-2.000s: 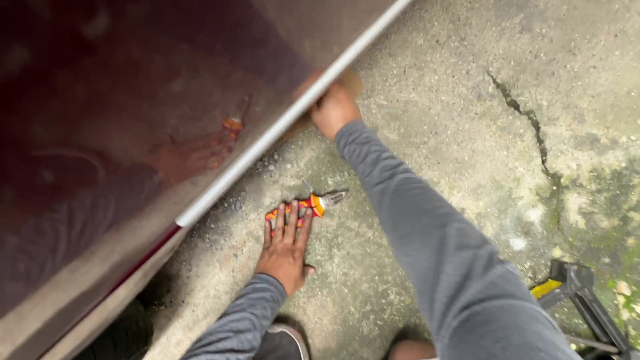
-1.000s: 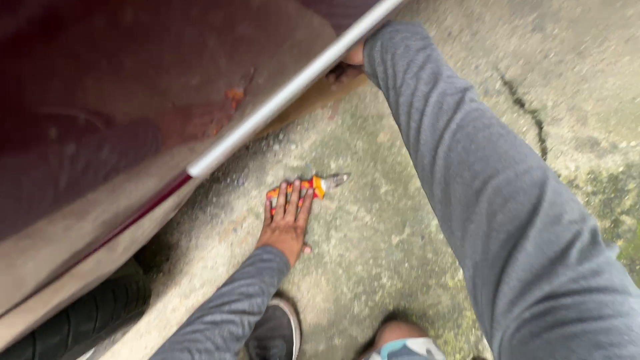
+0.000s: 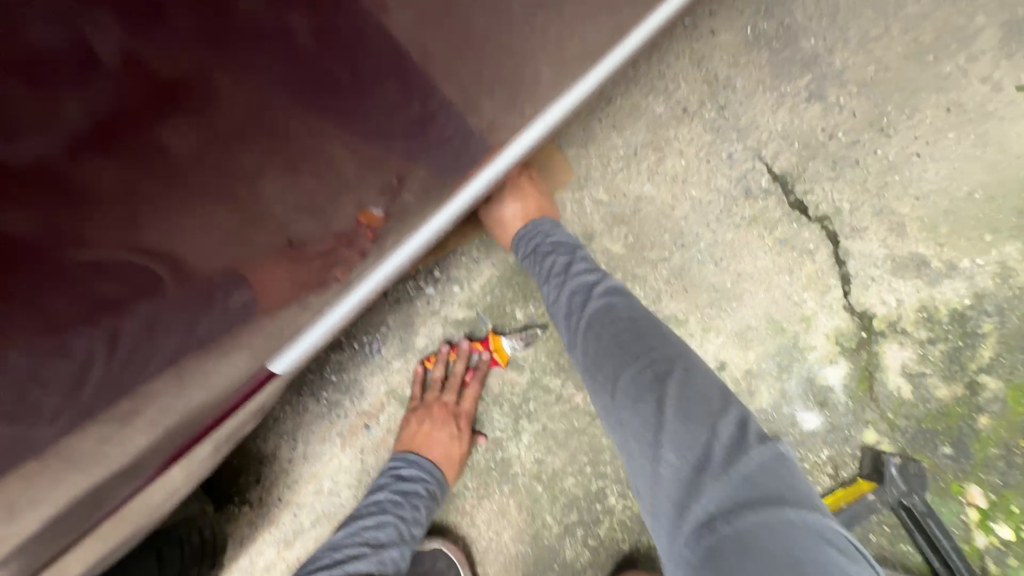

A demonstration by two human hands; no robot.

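Note:
My left hand lies palm down on the concrete ground, its spread fingers resting over the red and orange handles of a pair of pliers. The metal jaws of the pliers point right. My right hand reaches beneath the silver trim strip along the lower edge of a dark red car body panel; its fingers are hidden there. A tan, flat piece shows beside that hand, and whether I grip it cannot be told.
A black and yellow metal tool or stand is at the lower right. A tyre sits under the car at the lower left. My shoe is at the bottom. A crack runs through the mossy concrete.
My right hand and forearm have drawn back from farther under the car's edge, so more of the hand shows. My left hand has stayed on the pliers.

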